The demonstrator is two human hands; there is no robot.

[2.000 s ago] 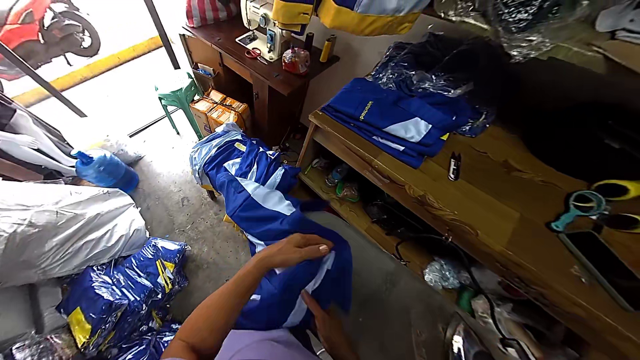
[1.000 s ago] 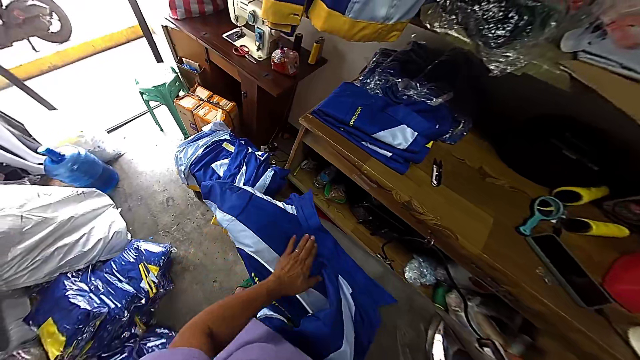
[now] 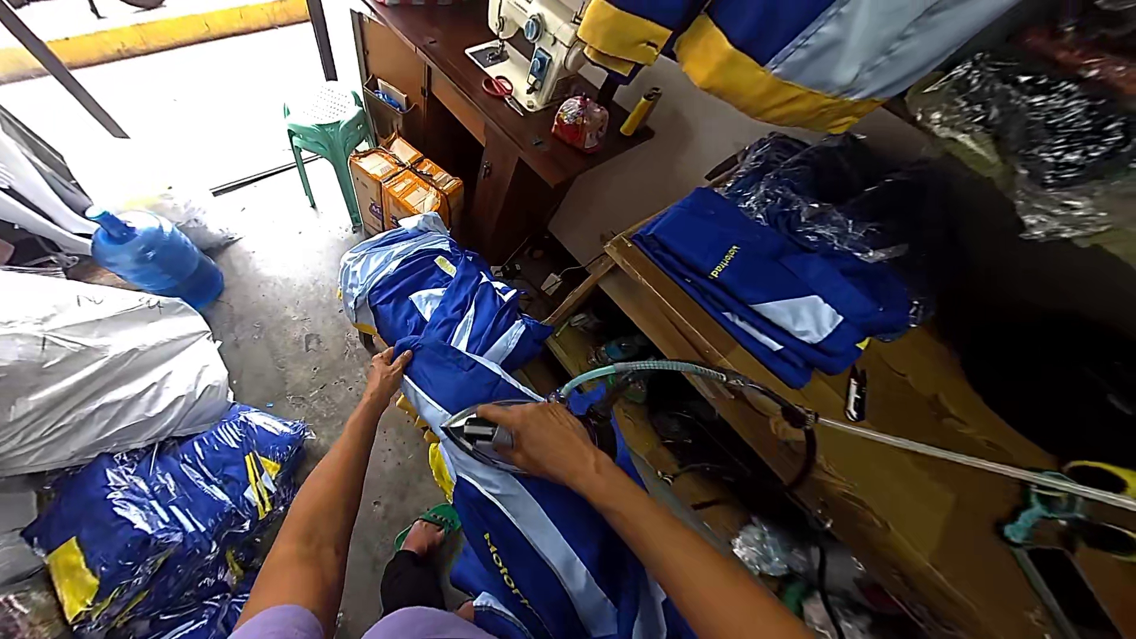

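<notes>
My right hand (image 3: 541, 439) grips a steam iron (image 3: 475, 435), whose soleplate rests on a blue and light-blue garment (image 3: 532, 515) with yellow parts. From the iron a hose (image 3: 657, 366) runs off to the right over the wooden bench. My left hand (image 3: 388, 371) pinches the garment's far left edge between thumb and fingers. Just beyond it lies a heap of similar blue and light-blue garments (image 3: 435, 293). What supports the garment is mostly hidden beneath the cloth.
On the wooden bench (image 3: 914, 453) at right lie folded blue garments (image 3: 754, 275), a phone (image 3: 1069, 586) and a small black tool. A sewing machine (image 3: 537, 44), green stool (image 3: 328, 129) and orange boxes (image 3: 404, 186) stand ahead. Plastic-wrapped garments (image 3: 177, 506) and a blue water jug (image 3: 155, 257) are left.
One second ago a hand lay flat on the garment and no iron showed. Now the iron is in my right hand on the cloth, and my left hand holds the far edge.
</notes>
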